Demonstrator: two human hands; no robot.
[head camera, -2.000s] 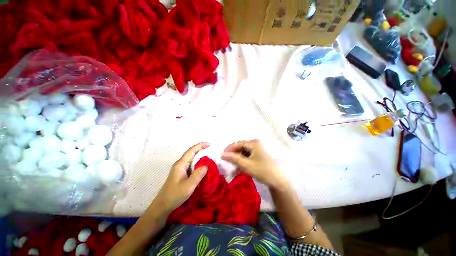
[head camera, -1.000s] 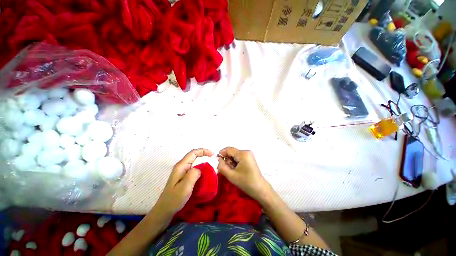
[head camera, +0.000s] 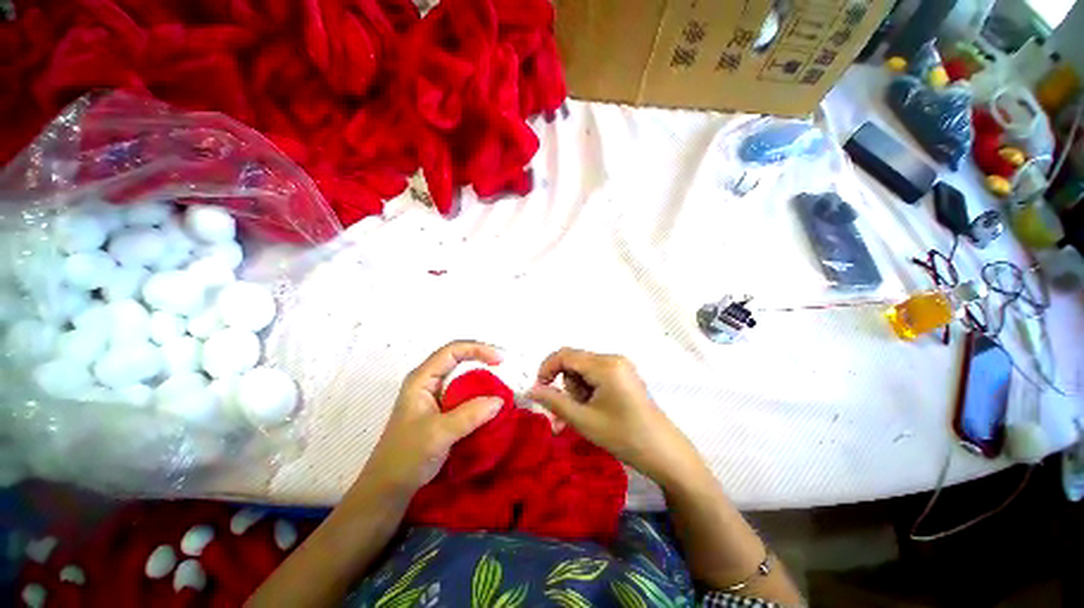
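Note:
A red plush piece (head camera: 517, 475) lies over the near table edge and my lap. My left hand (head camera: 437, 410) holds its upper end together with a white ball (head camera: 466, 371), thumb on the red, fingers curled round the ball. My right hand (head camera: 594, 398) is just to the right, thumb and forefinger pinched at the ball's side. A needle or thread there is too small to make out. A small dark item shows inside the right palm.
A clear bag of white balls (head camera: 178, 327) stands at left, heaped red plush (head camera: 285, 95) behind. A cardboard box (head camera: 713, 54) is at the back. A small metal holder (head camera: 725, 318), amber-handled tool (head camera: 921, 315), phone (head camera: 984, 392) and cords lie right. Below left, a crate holds red pieces (head camera: 119, 546).
Since a second ago, my right hand has moved slightly right and the ball shows more at the red piece's top. The view has shifted a little. My left hand keeps its hold.

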